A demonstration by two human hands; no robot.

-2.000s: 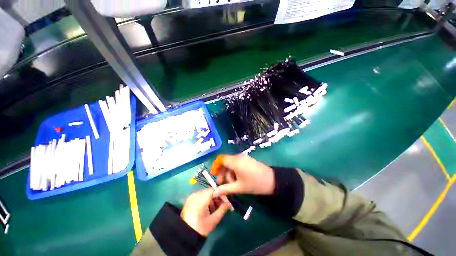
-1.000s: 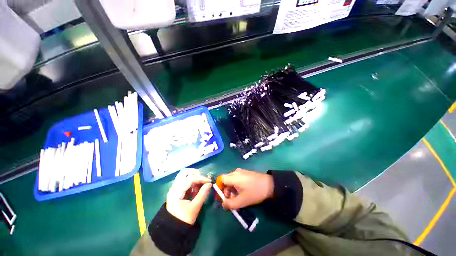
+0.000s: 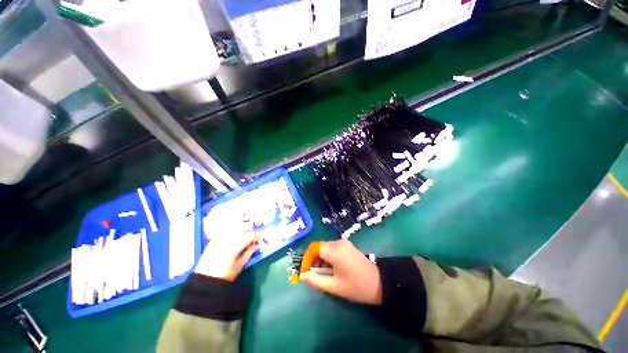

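My right hand (image 3: 344, 272) is closed around an orange tool (image 3: 311, 256) and a small bunch of black wires (image 3: 294, 262), whose shiny tips stick out to the left of the fist. Most of the tool and the wires is hidden in the fist. My left hand (image 3: 228, 254) is over the near edge of the right-hand blue tray (image 3: 305, 222), with thumb and forefinger close together at the small white pieces (image 3: 241, 207). I cannot tell whether it holds one.
The left-hand blue tray (image 3: 162, 234) holds long white strips (image 3: 107, 270) and a tiny red piece (image 3: 106, 224). A wire pile (image 3: 372, 162) with white ends lies beyond my right hand. A slanted metal post (image 3: 155, 117) stands behind the trays, near white bins (image 3: 148, 45) and hanging sheets (image 3: 413, 26).
My left hand has left my right hand and moved left to the right-hand tray. The long white strip seen between my hands no longer shows at full length. The view has shifted.
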